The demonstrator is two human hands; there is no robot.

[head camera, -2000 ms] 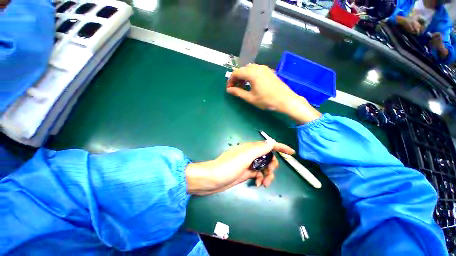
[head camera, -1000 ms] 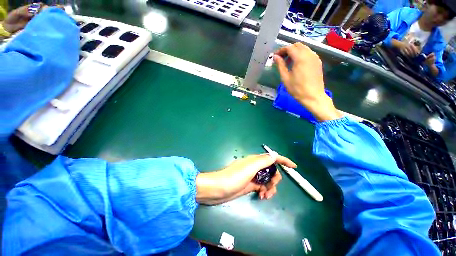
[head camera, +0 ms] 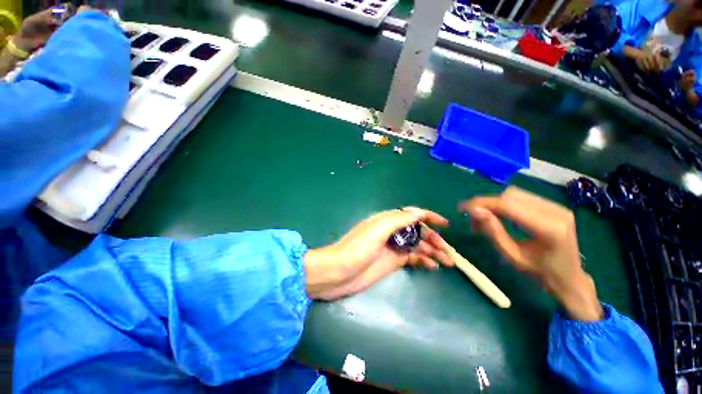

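My left hand [head camera: 362, 254] is over the green mat and holds a small round black watch case [head camera: 404, 237] against the palm and fingers. An off-white pry stick [head camera: 479, 275] lies on the mat beside my left fingers, its upper end partly hidden by them. My right hand [head camera: 536, 236] is raised to the right of my left hand, fingers bent and slightly blurred. The thumb and forefinger look apart, and I see nothing between them.
A blue bin [head camera: 483, 144] sits at the far edge, right of the metal post [head camera: 413, 65]. White blister trays [head camera: 138, 146] are stacked at left, with another person's sleeve over them. A black parts tray [head camera: 677, 262] is at right. White scraps [head camera: 354, 367] lie near the front edge.
My right hand has moved from beside the post, past the blue bin, back toward me and to the right. My left hand still holds the watch case and its fingers have opened a little.
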